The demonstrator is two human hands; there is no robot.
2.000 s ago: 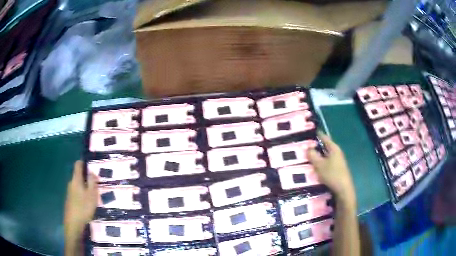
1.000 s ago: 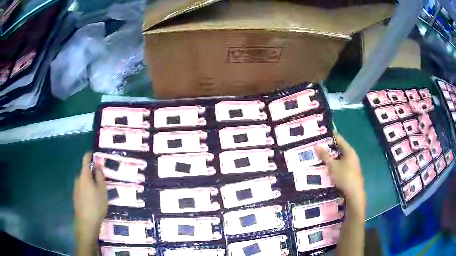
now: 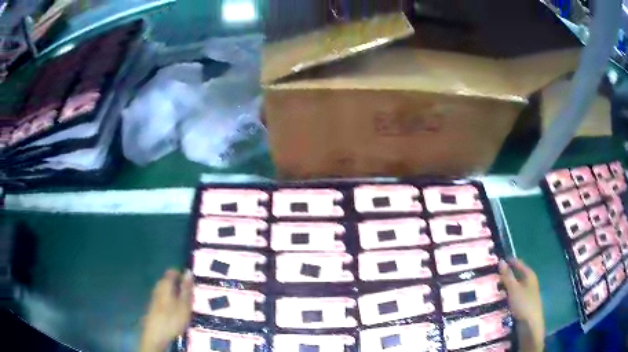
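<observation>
A black blister tray (image 3: 350, 275) lies in front of me on the green surface, its lower part cut off by the picture's edge. Its rows of pockets hold flat pink-white housings (image 3: 312, 271), each with a dark square, some squares tilted. My left hand (image 3: 167, 309) grips the tray's left edge. My right hand (image 3: 523, 302) grips its right edge, fingers at the rim. The parts of the fingers under the tray are hidden.
A brown bench carton (image 3: 392, 134) with raised flaps stands behind the tray. A crumpled clear bag (image 3: 162, 120) and a tray stack (image 3: 76, 103) are at left. Another filled tray (image 3: 591, 230) lies at right. A grey pole (image 3: 575, 110) slants beside the carton. A pale rail (image 3: 96, 200) crosses behind.
The view has shifted, so tray, carton and bag appear further right and lower. My right fingers no longer overlap the housings and are at the tray's edge. Both hands still hold the tray.
</observation>
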